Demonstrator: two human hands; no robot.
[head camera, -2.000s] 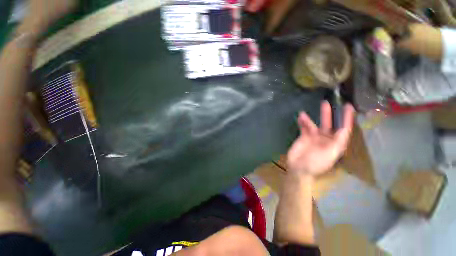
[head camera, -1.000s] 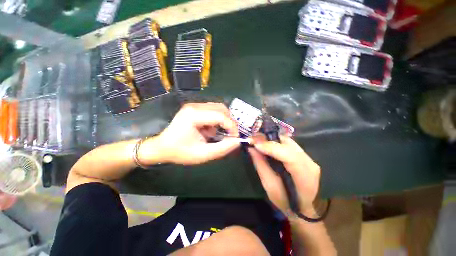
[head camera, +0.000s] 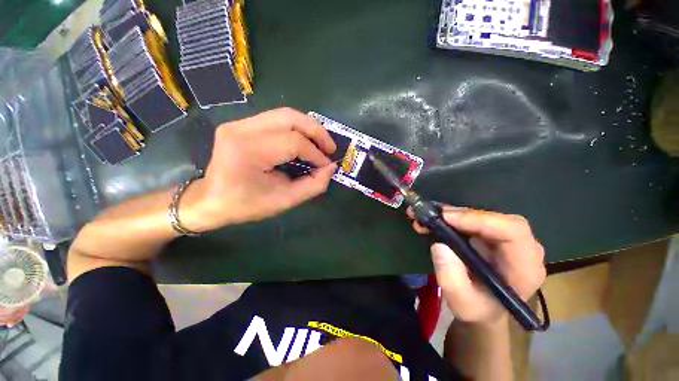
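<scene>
A phone board (head camera: 406, 165) lies tilted on the dark green mat, its red end to the right. A dark LCD module (head camera: 340, 141) lies over its left part, with an orange flex tail (head camera: 350, 158) at mid-board. My left hand (head camera: 257, 167) covers the board's left end; its thumb and index finger pinch what looks like a thin wire pointing at the flex tail. My right hand (head camera: 491, 260) holds the black soldering iron (head camera: 476, 264), its tip by the flex tail's right side; contact cannot be told.
LCD stacks (head camera: 212, 56) with orange edges stand at the upper left. Stacked phone boards (head camera: 514, 33) are at the upper right. Clear plastic trays (head camera: 37, 149) and a small fan (head camera: 21, 275) are at the left edge. Pale smears and specks (head camera: 491, 119) mark the mat. A round container is cut off at right.
The view has shifted, so the stacks sit higher. Compared with one second ago, my right hand is lower right of the board, leaving the iron and board centre visible. Two seconds ago my right hand was open.
</scene>
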